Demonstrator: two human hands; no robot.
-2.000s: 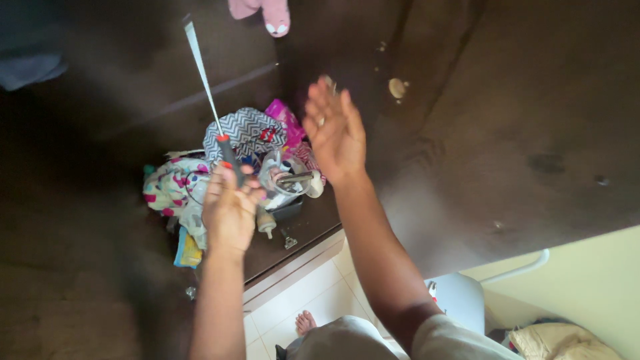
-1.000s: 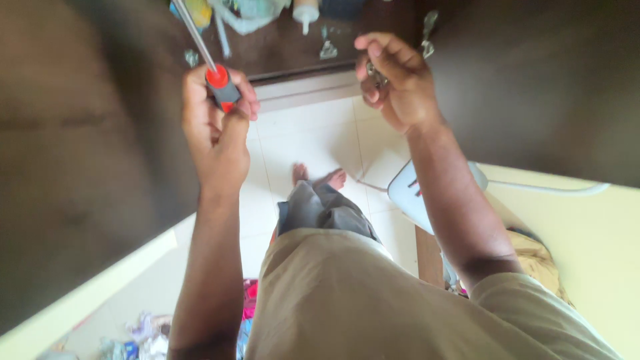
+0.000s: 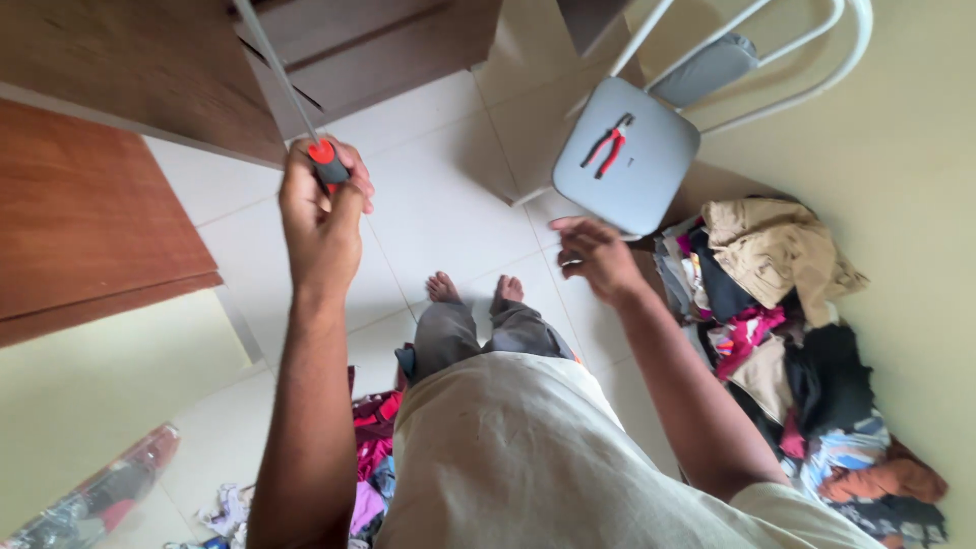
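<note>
My left hand [image 3: 324,213] is closed round the red and black handle of a screwdriver [image 3: 286,84], whose long metal shaft points up and away to the upper left. My right hand [image 3: 598,255] hangs near the front corner of a chair with a grey padded seat [image 3: 656,175]. Its fingers are curled and something small and shiny shows among them, too blurred to name. Pliers with red and black handles [image 3: 610,145] lie on the seat, with a small dark screw or similar piece [image 3: 630,162] beside them.
Piled clothes [image 3: 770,328] lie along the wall at the right, and more clothes [image 3: 374,435] are on the floor at the lower left. Dark wooden furniture [image 3: 175,69] stands at the upper left, near a reddish-brown wooden panel [image 3: 91,221]. My feet are on the tiled floor [image 3: 427,191].
The view has swung from the dark wooden surface with its heap of items to the floor and chair. The screwdriver stays in my left hand. My right hand was open two seconds ago and is now curled.
</note>
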